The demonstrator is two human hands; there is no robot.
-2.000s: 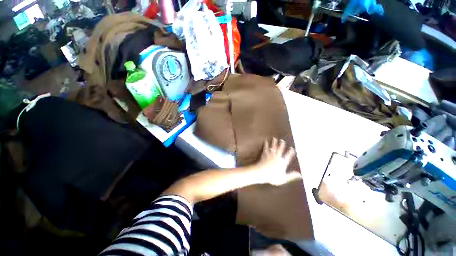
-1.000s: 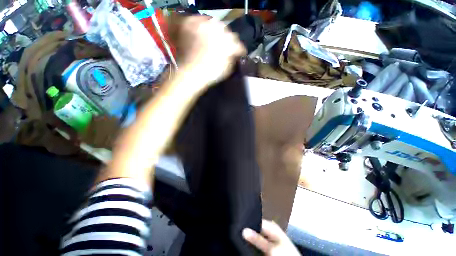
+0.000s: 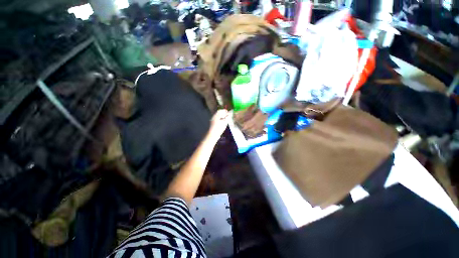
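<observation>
My left hand (image 3: 220, 119) is small and blurred at the left end of the blue and white tray (image 3: 259, 143), beside a bundle of small brown pieces (image 3: 251, 122). Whether its fingers hold anything cannot be made out. My right hand is not in view. A brown panel (image 3: 339, 151) lies on the white table (image 3: 274, 189), with some dark cloth under its right edge. A large dark cut panel (image 3: 382, 229) spreads across the lower right, cut off by the picture's edge.
A green bottle (image 3: 243, 90), a grey rounded box with a round grille (image 3: 277, 83) and a clear plastic bag (image 3: 327, 63) stand behind the tray. A red bag (image 3: 368, 65) is beside them. A dark cloth pile (image 3: 163, 118) hangs left of my arm.
The view has swung left, and the sewing machine and scissors have left it. My left hand has gone from the raised dark cloth to the tray. My right hand has left the picture.
</observation>
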